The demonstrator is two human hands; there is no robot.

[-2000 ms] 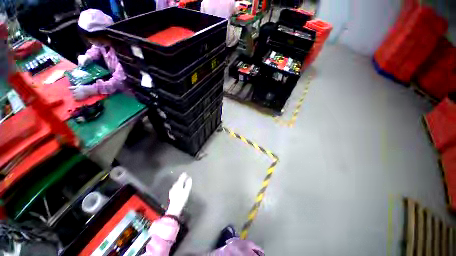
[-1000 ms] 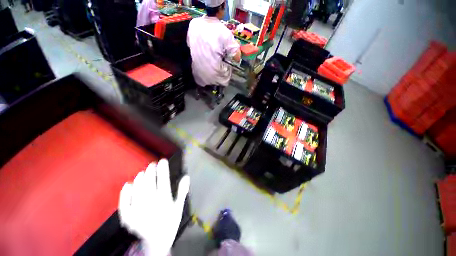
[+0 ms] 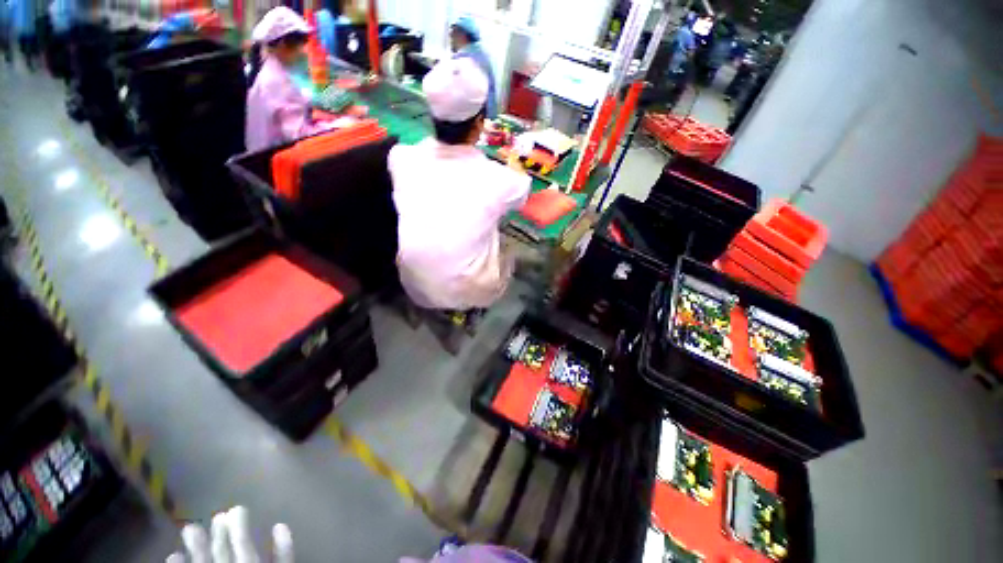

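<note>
My left hand [image 3: 233, 537], in a white glove, shows at the bottom edge, cut off by it. Its fingers are apart and it holds nothing visible. My right hand is not in view. In front of me, a small black tote [image 3: 476, 403] holds board assemblies [image 3: 553, 411] on a red sheet, on a slatted pallet [image 3: 480, 484]. To its right, a stacked black tote [image 3: 841, 387] holds more boards on red. Another black tote [image 3: 693, 424] below it also holds boards with red between them.
A black tote stack with a red sheet [image 3: 260, 312] stands at the left. A seated person [image 3: 453, 214] in pink works at a green bench. Red trays [image 3: 779, 244] are stacked behind the right totes. A grey wall and red stacks [image 3: 955, 258] are at the right. Yellow-black tape marks the floor.
The view has moved forward, past the near tote with the red sheet. The board totes and the seated person look nearer. My left hand has dropped to the bottom edge.
</note>
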